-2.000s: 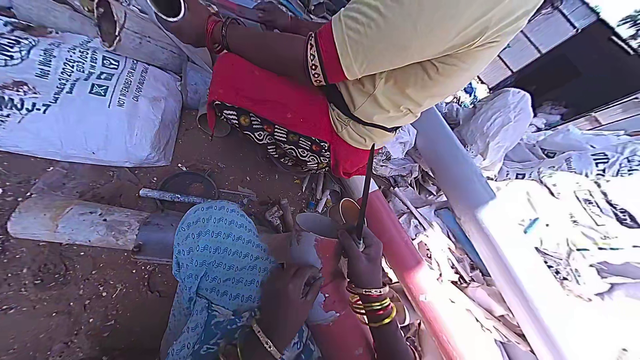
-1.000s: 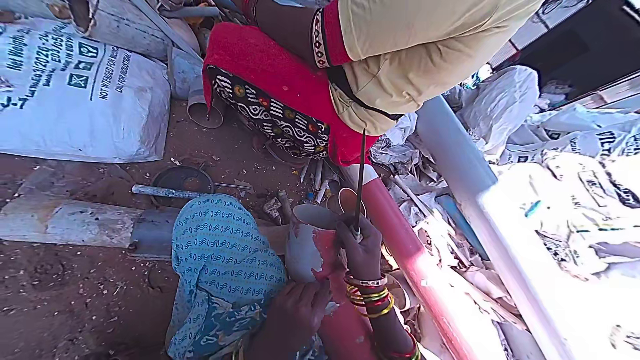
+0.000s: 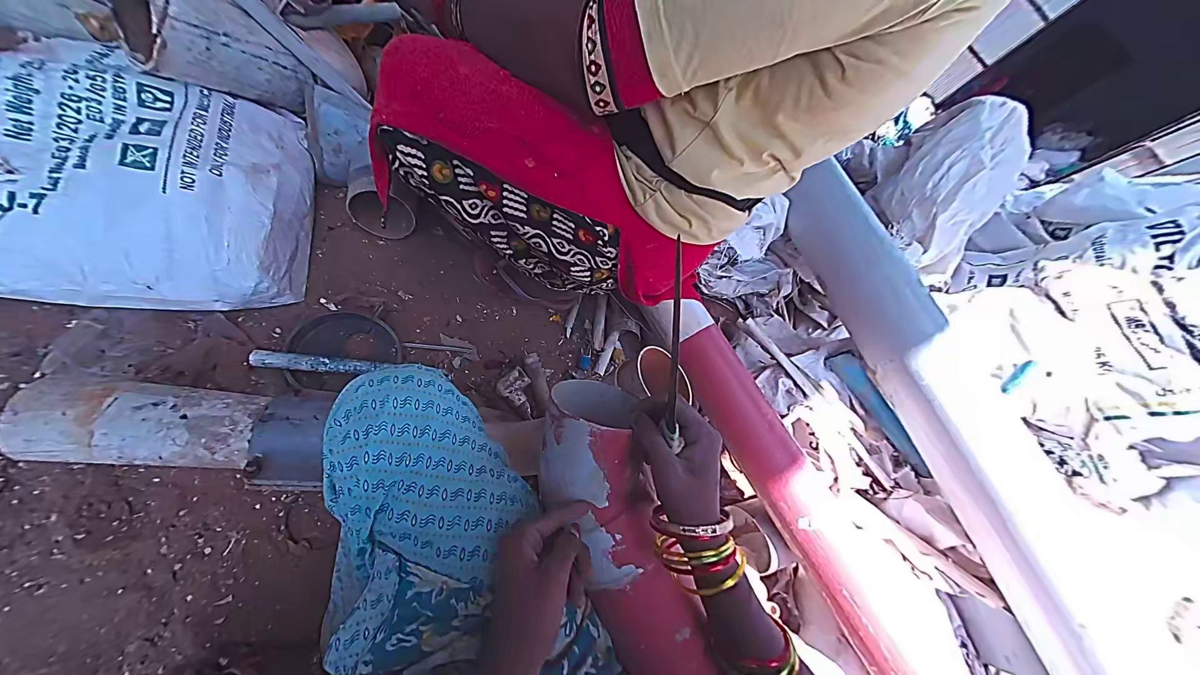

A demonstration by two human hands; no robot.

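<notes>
A pipe [image 3: 647,609] with a peeling red coating over a pale grey surface lies across my lap, its open end facing away from me. My right hand [image 3: 682,450], with bangles at the wrist, grips a long thin dark metal tool [image 3: 676,328] by its lower end; the tip points up and away. That hand rests by the pipe's open rim. My left hand [image 3: 544,558] lies against the pipe's left side, fingers curled; whether it pinches anything I cannot tell. Patterned blue cloth [image 3: 412,450] covers my knee.
Another person in a beige top and red cloth [image 3: 506,122] sits just ahead. A red pipe [image 3: 759,431] and a large grey-white pipe [image 3: 862,253] run along the right, beside scraps and sacks. At left are a full white sack [image 3: 150,187], a round dark pan [image 3: 342,342] and an old pipe [image 3: 169,422].
The tool in my right hand has gone from leaning to nearly upright. My left hand has shifted along the peeling pipe.
</notes>
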